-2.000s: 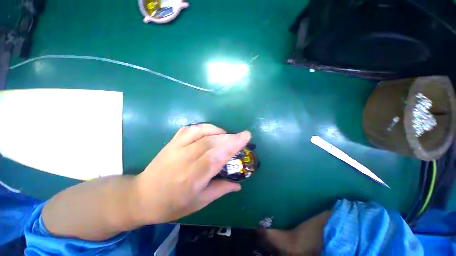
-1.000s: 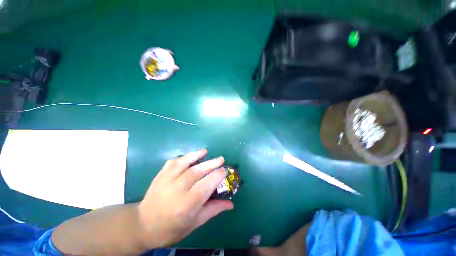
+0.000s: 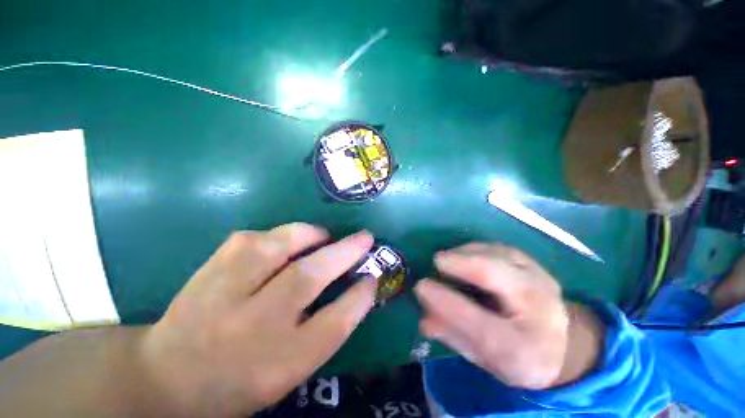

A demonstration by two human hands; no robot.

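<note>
A round dark watch case (image 3: pixel 384 273) with white and gold-yellow parts lies low in the middle, partly hidden by my left hand (image 3: pixel 269 302), whose fingers hold its left side. My right hand (image 3: pixel 498 314) is just right of this case, fingers bent and apart, with no tool seen in it. A gap shows between its fingertips and the case. A second dark round watch case (image 3: pixel 353 162) lies face up on the green mat above my hands. It has a white block and gold-yellow parts, and nothing touches it.
White-looking tweezers (image 3: pixel 543 225) lie at the right. A brown round tub (image 3: pixel 604 147) holds small silvery parts (image 3: pixel 663 143). A black box (image 3: pixel 588 41) stands at the top right. Solder wire (image 3: pixel 163 78) crosses the upper left. A white paper sheet (image 3: pixel 49 229) lies at the left. A blue sleeve shows at the right edge.
My right hand has come up from the bench's front edge to beside the case under my left hand. A second dark case now shows above. The view has shifted and the pale-rimmed case is out of view.
</note>
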